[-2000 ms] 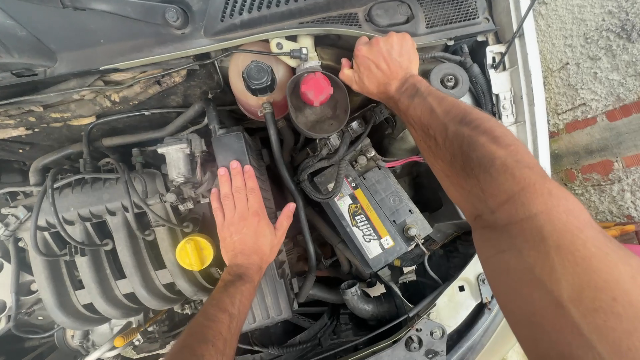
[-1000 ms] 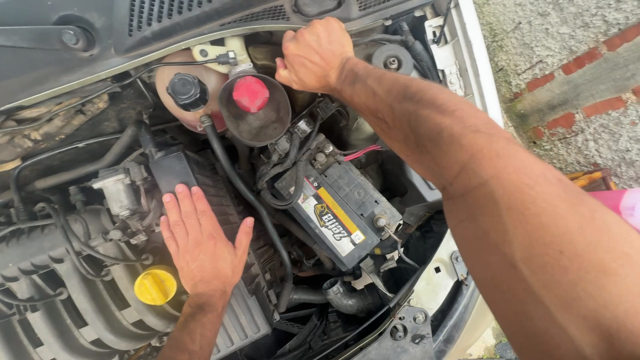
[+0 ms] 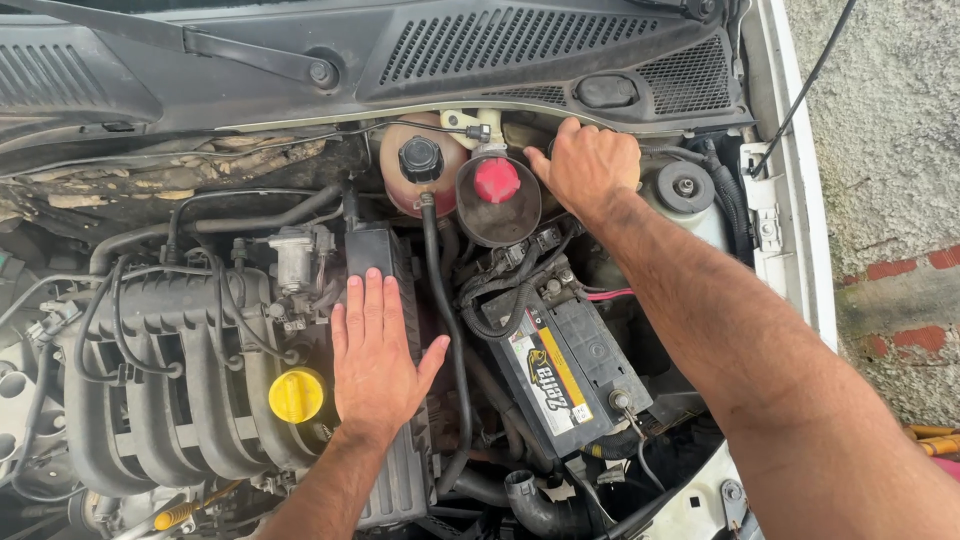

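My left hand (image 3: 377,356) lies palm down on the black plastic air filter housing (image 3: 397,480), fingers extended and holding nothing. Just left of it is the yellow oil filler cap (image 3: 296,395). My right hand (image 3: 592,166) reaches to the back of the engine bay, fingers curled at the edge below the cowl; what they touch is hidden. Beside that hand sits a red cap (image 3: 496,180) inside a dark cup-shaped surround (image 3: 499,221). Further left is the coolant expansion tank (image 3: 401,142) with its black cap (image 3: 421,159). The car battery (image 3: 562,367) lies below the right forearm.
A black hose (image 3: 448,322) runs down from the tank. The ribbed intake manifold (image 3: 187,397) fills the left side. An open-ended hose (image 3: 525,495) stands near the front. The strut mount (image 3: 685,186) is right of my right hand, and a thin rod (image 3: 806,86) rises beside the fender.
The view has shifted, showing more of the cowl. My left hand stays on the air filter housing and my right hand stays near the red cap.
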